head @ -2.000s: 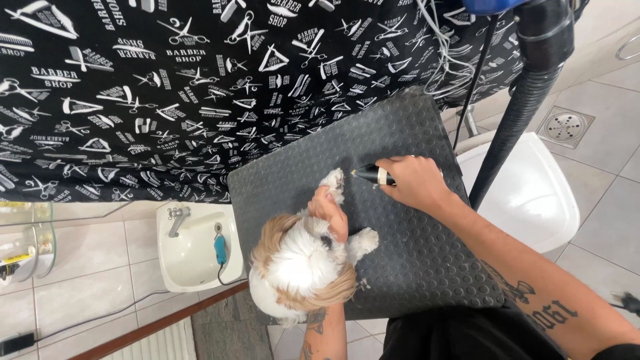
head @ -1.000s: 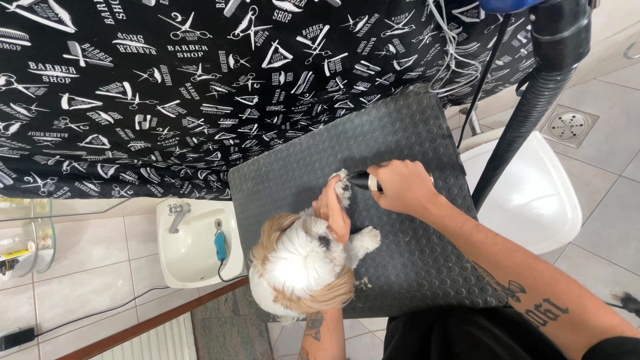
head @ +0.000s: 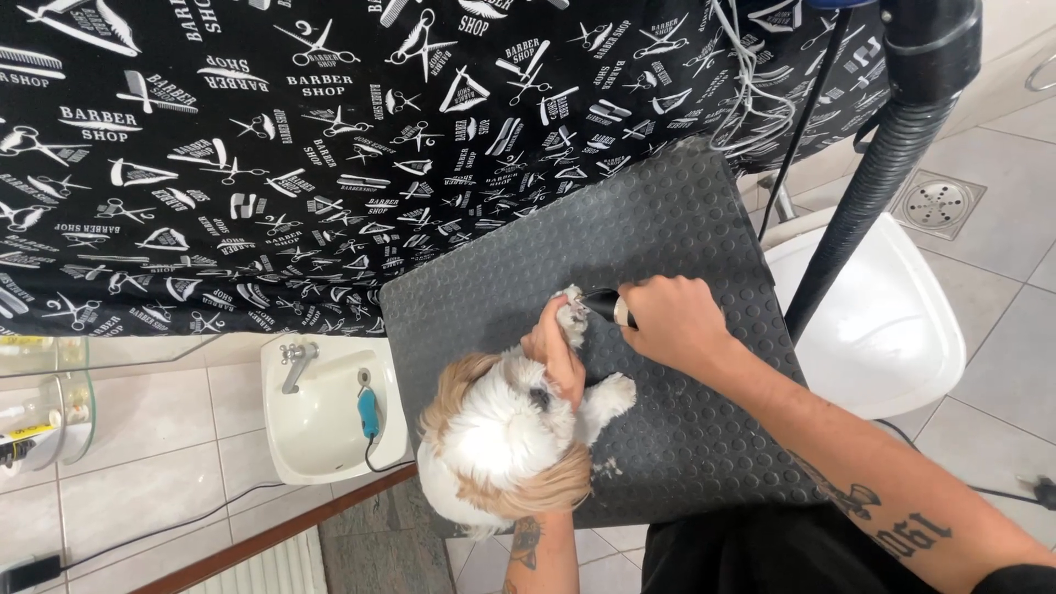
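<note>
A small white and tan dog (head: pixel 503 412) sits on a black grooming table with a studded rubber top (head: pixel 693 445). My left hand (head: pixel 557 351) reaches past the dog's head and holds its raised front paw (head: pixel 572 318). My right hand (head: pixel 676 322) is closed around a black electric trimmer (head: pixel 601 304), whose tip is at that paw. The dog's other front paw (head: pixel 615 394) rests on the tabletop. A small tuft of cut hair (head: pixel 608 467) lies below it.
A black curtain printed with barber tools (head: pixel 330 165) hangs behind the table. At left, a teal clipper (head: pixel 368 412) lies in a small white sink (head: pixel 309 445). A black corrugated hose (head: pixel 866 181) passes before a white basin (head: pixel 891 330) at right. White cables (head: pixel 747 91) hang above.
My right hand has moved left, bringing the trimmer from beside the raised paw to its hair. My left hand stays on the paw.
</note>
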